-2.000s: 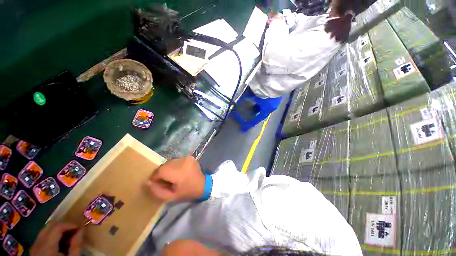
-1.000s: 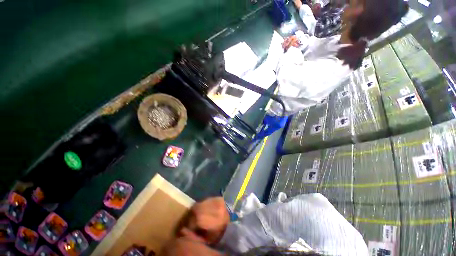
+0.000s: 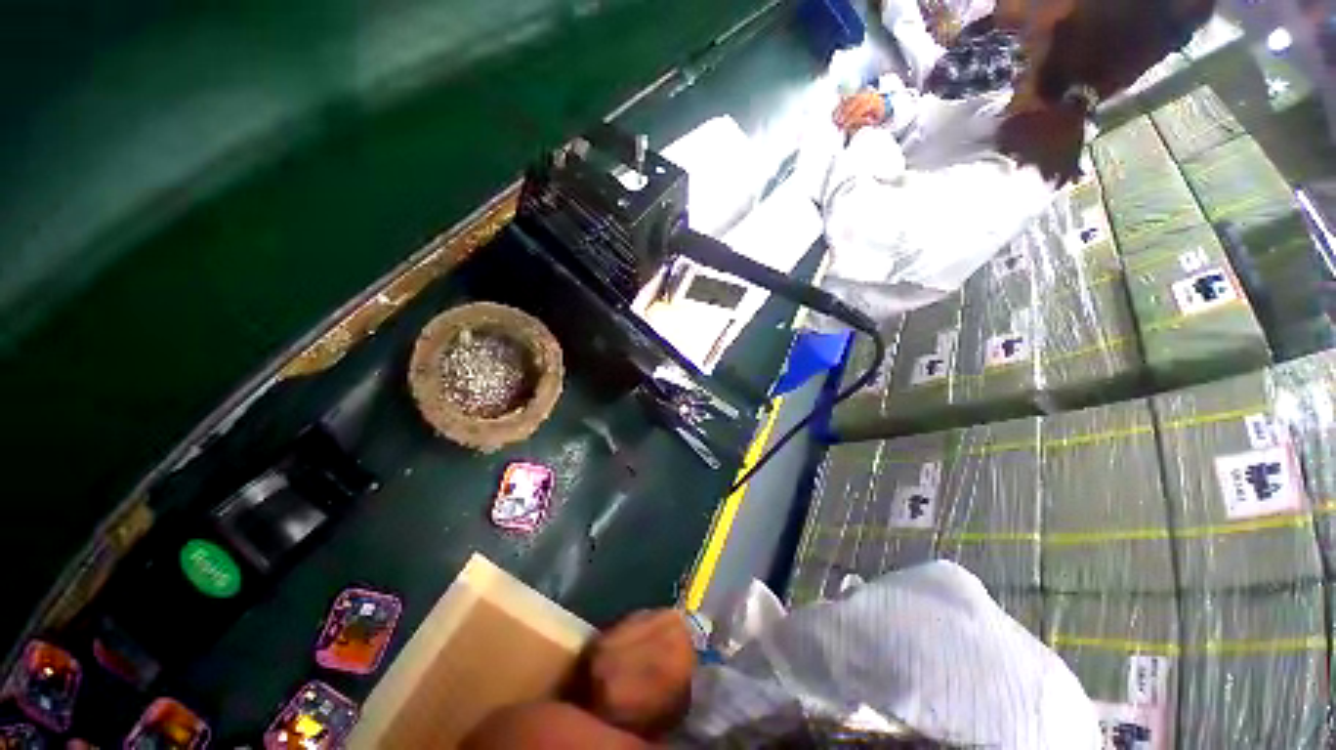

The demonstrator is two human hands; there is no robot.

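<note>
A shallow tan work board with a pale raised frame (image 3: pixel 476 582) is cut off by the bottom edge. My right hand (image 3: pixel 640 674) is over its right side, fingers curled and blurred; whether it holds anything cannot be told. A blurred skin-toned shape below it at the bottom edge cannot be identified. My left hand is not seen. Small pink-rimmed electronic modules lie left of the board, one (image 3: pixel 358 630) near its corner and another (image 3: pixel 312 719) lower. A single module (image 3: pixel 523 495) lies beyond the board.
A round tan bowl of pale bits (image 3: pixel 485 377) and a black pouch with a green sticker (image 3: pixel 210 567) lie beyond. A black stand (image 3: pixel 608 205) with a looping cord, slim metal tools and a small display (image 3: pixel 714 292) are farther off. A person in white sits near wrapped cartons (image 3: pixel 967 484).
The view has shifted, so board and modules appear lower and my left hand, seen at the lower left earlier, is out of the picture. My right hand stays at the board's right side.
</note>
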